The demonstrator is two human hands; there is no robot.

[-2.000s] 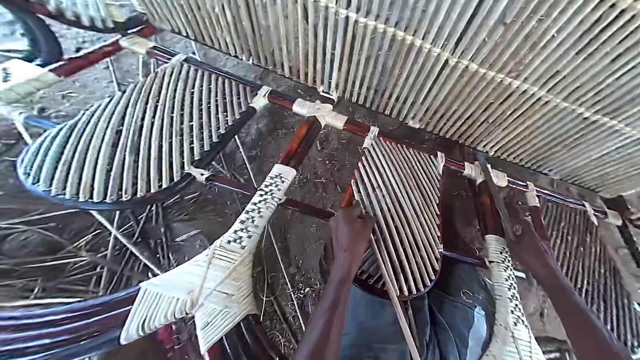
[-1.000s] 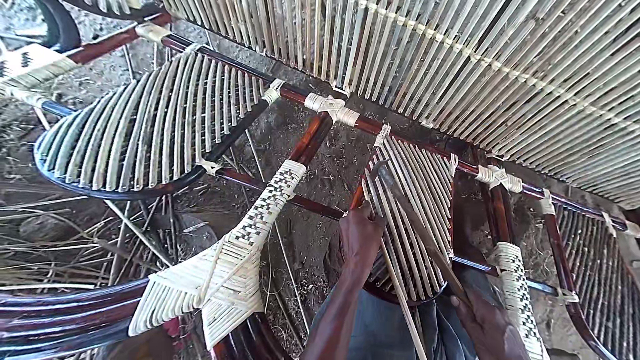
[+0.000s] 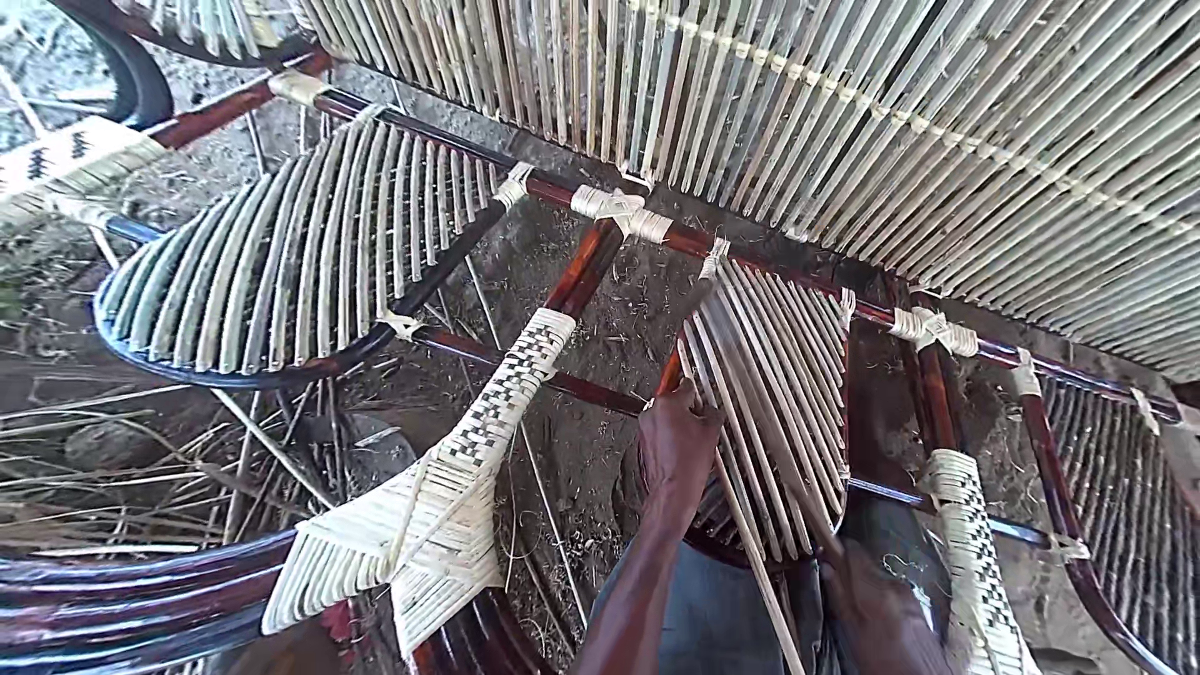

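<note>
My left hand (image 3: 677, 436) is closed on a long thin cane strip (image 3: 764, 581) at the left edge of a small slatted panel (image 3: 797, 375) in a dark reddish wooden frame. The strip runs down past the panel's lower edge. My right hand (image 3: 872, 609), blurred, is below the panel's lower right side, gripping a long, flat, blade-like tool (image 3: 797, 478). The tool slants up and left over the slats, its far end near the panel's upper left corner; its edge is too blurred to make out. Pale bindings tie the panel to a dark rail (image 3: 689, 239).
A large slatted cane surface (image 3: 844, 122) spans the top. To the left are a rounded slatted panel (image 3: 281, 253) and a post with woven wrapping (image 3: 506, 394). Another wrapped post (image 3: 970, 534) and panel (image 3: 1116, 497) stand right. Loose canes (image 3: 112, 469) lie on the ground.
My right hand has come down and left from the right-hand post since the first frame, and the tool now lies across the panel. My left hand stays at the panel's left edge.
</note>
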